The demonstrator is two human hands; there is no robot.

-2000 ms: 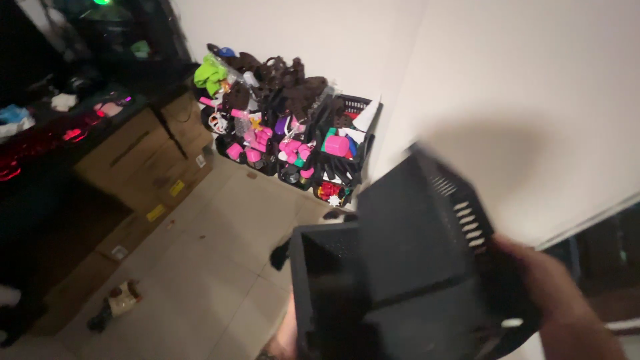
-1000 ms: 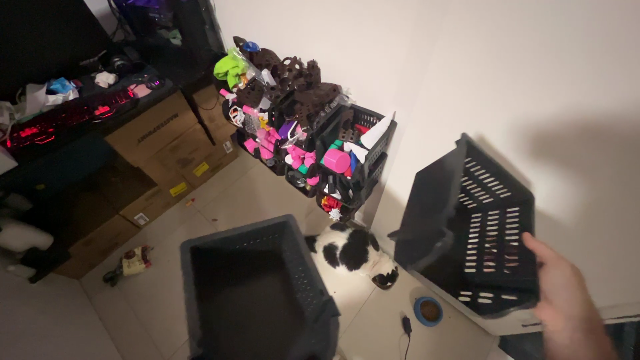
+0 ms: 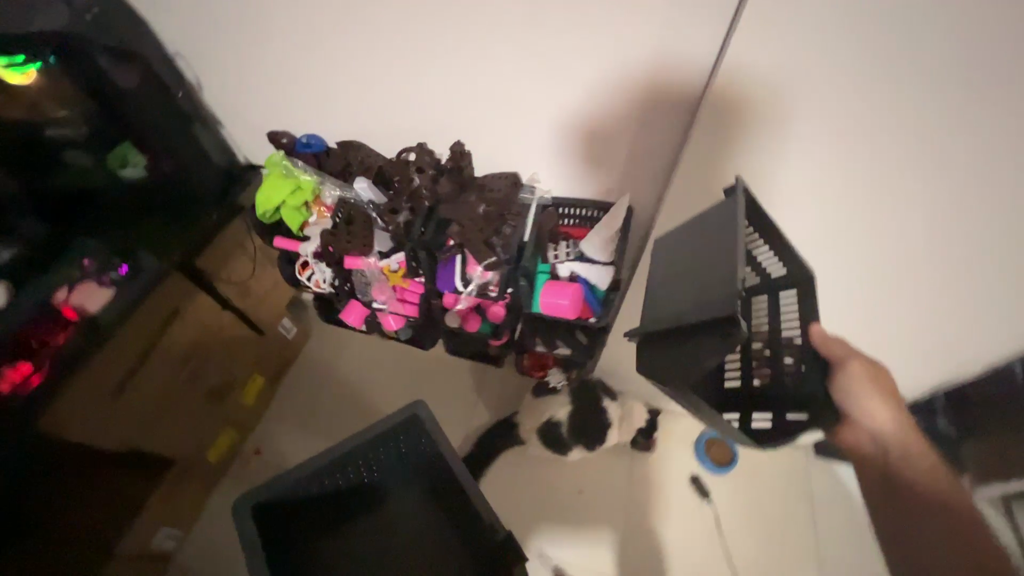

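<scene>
My right hand (image 3: 864,392) grips the side of a black slotted plastic basket (image 3: 780,344), tilted in front of the white wall at the right. Another black plastic bin (image 3: 432,448) with its open top facing up is at the bottom, low in the view; my left hand is not visible, so what holds this bin cannot be told. Beyond both are stacked black baskets (image 3: 580,212) filled with pink, green, purple and dark brown plastic pieces. A lime green cloth-like item (image 3: 284,192) lies on their left end.
A black and white cat (image 3: 588,420) is on the tiled floor beside the stacked baskets. Near it are a blue bowl (image 3: 716,452) of brown food and a cable with a black plug (image 3: 700,486). Cardboard boxes (image 3: 168,352) stand at the left under a dark desk with red-lit items.
The two black containers, together two seconds ago, are now apart. My right hand holds one at the right. The cat shows more fully than two seconds ago. The view has shifted.
</scene>
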